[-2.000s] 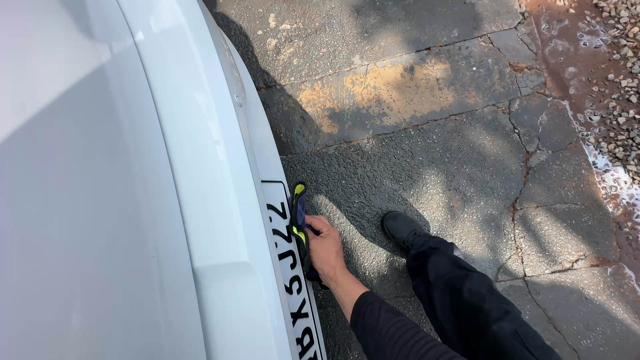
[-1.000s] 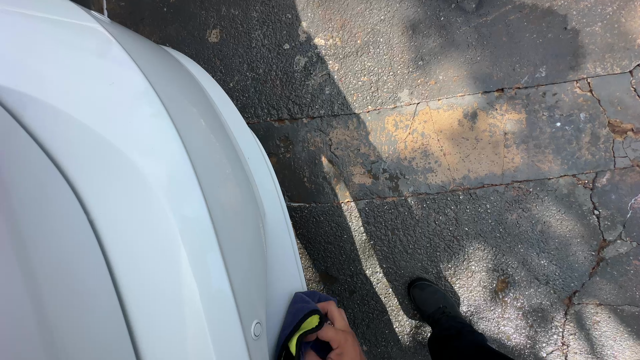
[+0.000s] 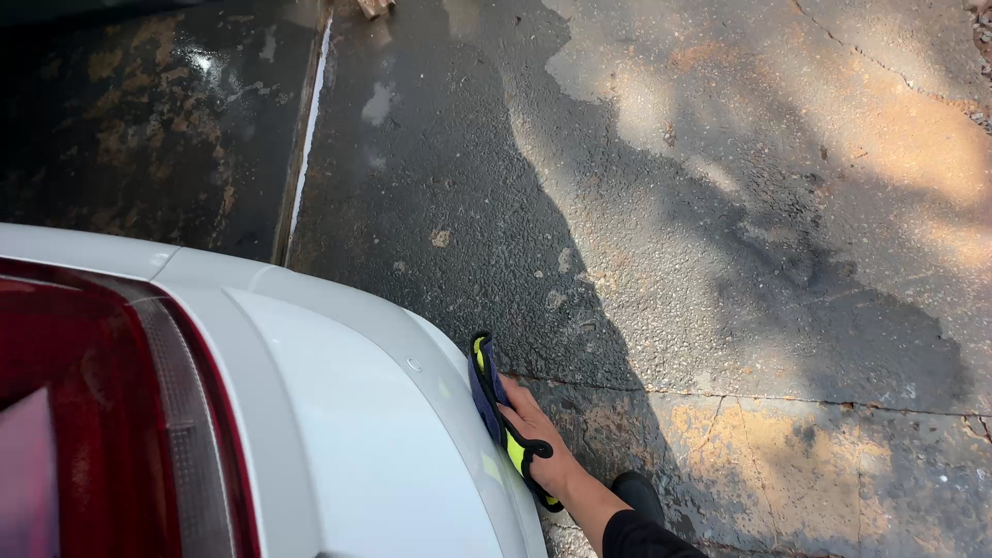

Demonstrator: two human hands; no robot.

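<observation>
My right hand point(image 3: 540, 446) presses a folded cloth point(image 3: 488, 391), purple-blue and yellow-green with black edging, against the outer side of a white car's bumper point(image 3: 434, 387). Its fingers are partly hidden by the cloth's folds. Behind it, the forearm in a dark sleeve reaches in from the bottom edge. A small round cap point(image 3: 414, 364) sits in the bumper, up and left of the cloth. My left hand is out of view.
The car's red tail light point(image 3: 85, 434) fills the lower left. A dark shoe point(image 3: 639, 496) stands on the cracked pavement point(image 3: 736, 442) beside my forearm. A pale-edged joint point(image 3: 310, 132) crosses the ground at the upper left.
My right hand and the cloth have moved from beside the number plate, along the bumper, to near its corner. The view has shifted greatly, bringing in the tail light.
</observation>
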